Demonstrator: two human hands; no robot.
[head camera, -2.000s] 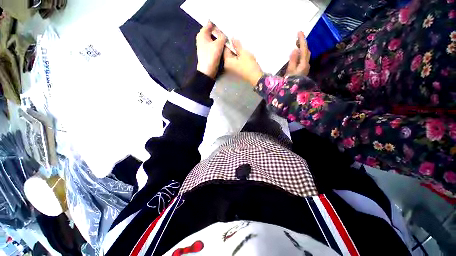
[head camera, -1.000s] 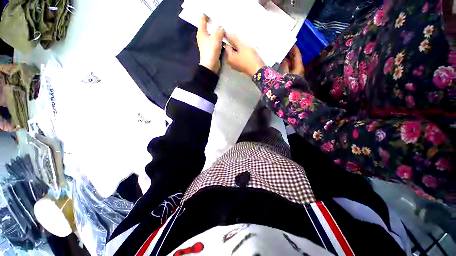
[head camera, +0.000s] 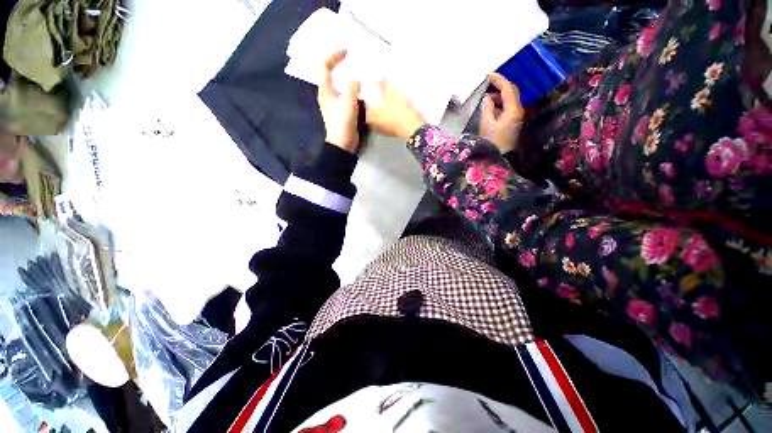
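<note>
A stack of white sheets lies fanned over dark grey cloth at the top centre. My left hand, in a black sleeve with a white band, grips the stack's near left edge. Another person's hand, in a floral sleeve, touches the sheets beside my left hand. A second hand at the right, apparently my right hand, has bent, parted fingers near the stack's right corner and nothing visible in it. The floral sleeve hides its wrist.
The other person's floral sleeve crosses my right arm. A blue tote stands at the upper right. White poly bags lie on my left. Khaki garments and dark bagged garments are at the far left, near a white-tan round object.
The sheets have spread, their left part shifting left with my left hand. The other person's hand has moved slightly left. The right-hand fingers have come away from the stack's edge.
</note>
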